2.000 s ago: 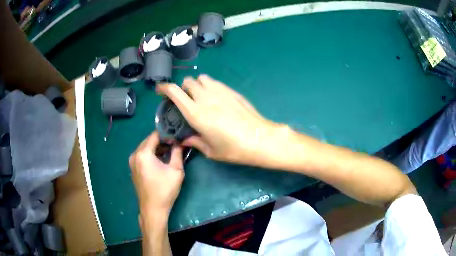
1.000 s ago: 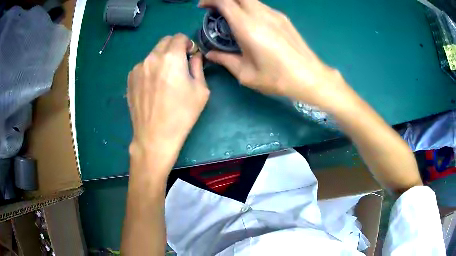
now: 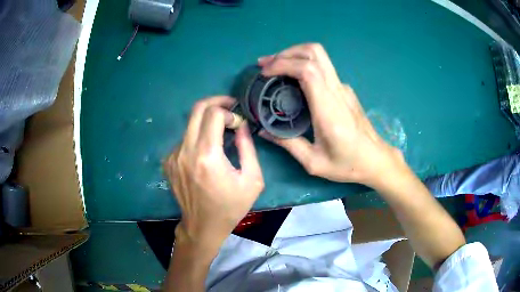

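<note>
A dark grey round dryer body (image 3: 286, 108) is held above the green bench, its spoked ring and round hub facing up, with a bit of red inside. My right hand (image 3: 330, 117) is closed around its right side, fingers over the top edge and thumb below. My left hand (image 3: 219, 154) pinches at its left side, where a narrow dark part, probably the handle, is mostly hidden under the fingers. A small yellowish band shows on a left fingertip. A fan-motor unit (image 3: 151, 13) lies at the upper left with its thin lead towards me.
An open carton (image 3: 54, 154) stands at the left with a translucent liner (image 3: 34, 63) and grey parts. Dark packs with a yellow label (image 3: 514, 98) lie at the right edge. An open box (image 3: 399, 262) is below right. Part of another person's blue sleeve or clothing (image 3: 473, 178) shows at the right.
The view has tilted down and the row of fan-motor units has left it. Both hands and the dryer body are lower in the picture, and its spoked end now faces up more fully.
</note>
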